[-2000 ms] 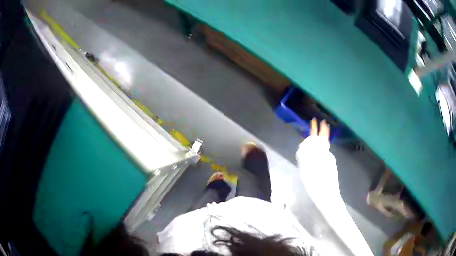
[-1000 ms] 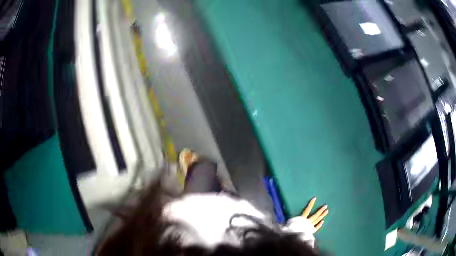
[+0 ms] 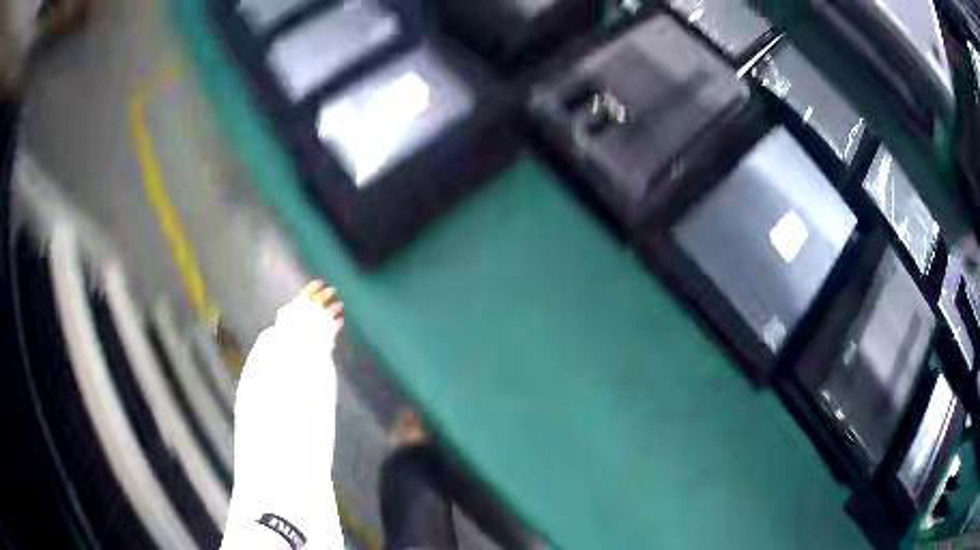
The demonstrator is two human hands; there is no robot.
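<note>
My left hand (image 3: 320, 302) is at the end of a white sleeve, beside the near edge of the green bench. Its fingers are short in view, slightly apart and blurred, and nothing shows in them. My right hand is out of the picture. On the bench, a black foam tray (image 3: 360, 228) at upper left holds a bright, glossy flat panel (image 3: 400, 116). Across the green mat (image 3: 505, 322), another tray row holds a silver-grey panel with a small white label (image 3: 790, 236) and a darker panel (image 3: 876, 344).
A dark panel with a small object (image 3: 604, 110) on it lies at the upper middle. More trays and panels extend to the upper right. A pale-framed rack or cart (image 3: 91, 333) is blurred at left. Yellow tape (image 3: 167, 220) marks the grey floor, and my leg (image 3: 419, 494) shows below.
The view has swung to the bench top, bringing many more trays and panels into sight. My right hand has left the picture, and my left hand and sleeve have come in.
</note>
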